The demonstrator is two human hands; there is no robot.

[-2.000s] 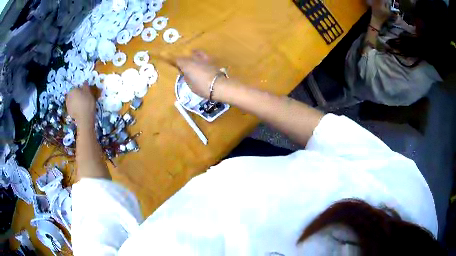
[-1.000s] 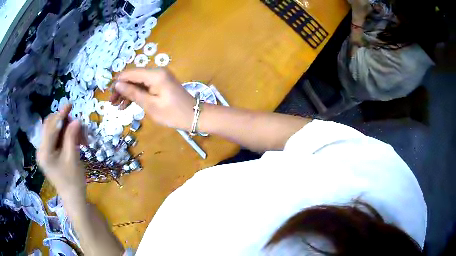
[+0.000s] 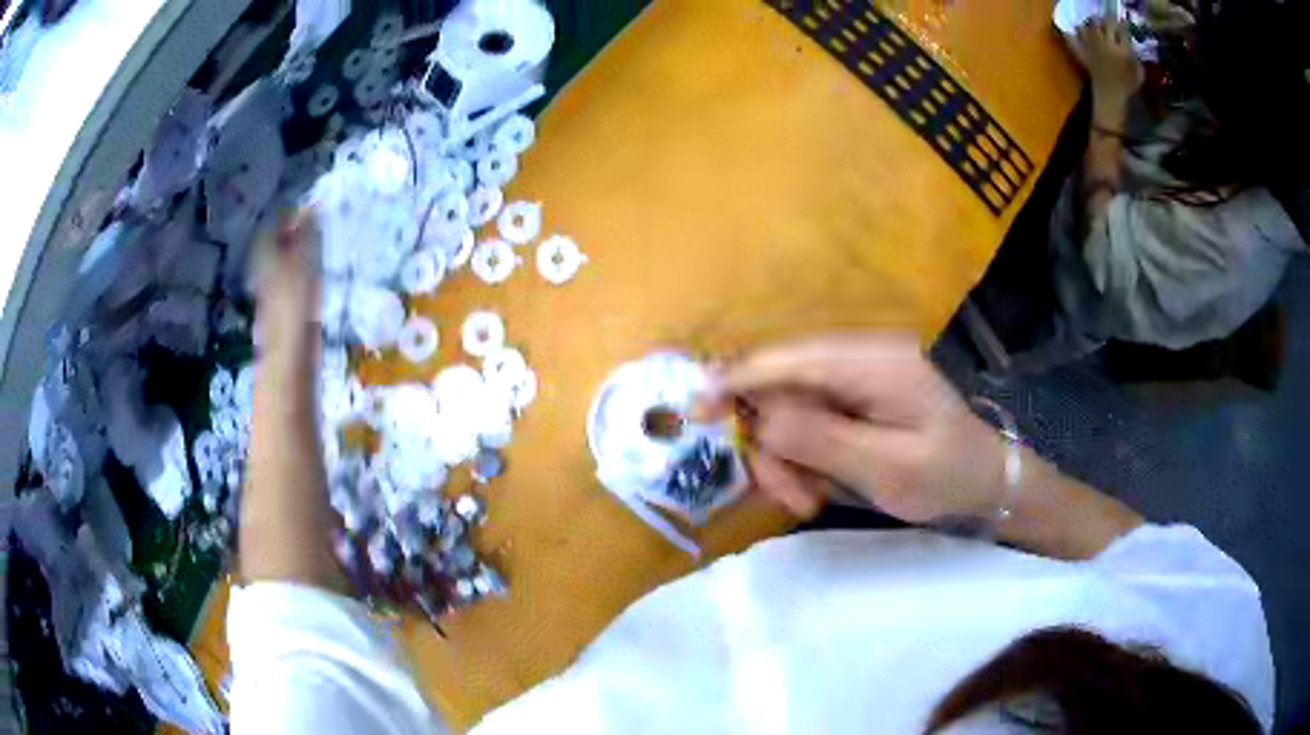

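An open white housing point(image 3: 621, 441) lies on the orange bench, with a dark centre hole and dark parts at its squarish end. My right hand point(image 3: 862, 431) is at its right side, thumb and fingers close together by the rim; a small yellowish spot shows at the fingers, but what they grip is unclear. A narrow white strip point(image 3: 667, 528) lies against the housing's lower edge. My left hand point(image 3: 287, 256) is blurred over the left side of the heap of white rings point(image 3: 496, 260); its fingers and any held thing cannot be made out.
Small silvery motors with wires point(image 3: 431, 553) are piled below white discs point(image 3: 463, 395). A white housing point(image 3: 496, 43) lies at the far edge. White parts point(image 3: 137, 661) lie lower left. A black slotted strip point(image 3: 920, 89) lies far right. Another person point(image 3: 1192, 259) sits at the right.
My right hand has moved right from the ring heap to the open housing. My left hand has moved up from near the motors to the ring heap. The view has shifted.
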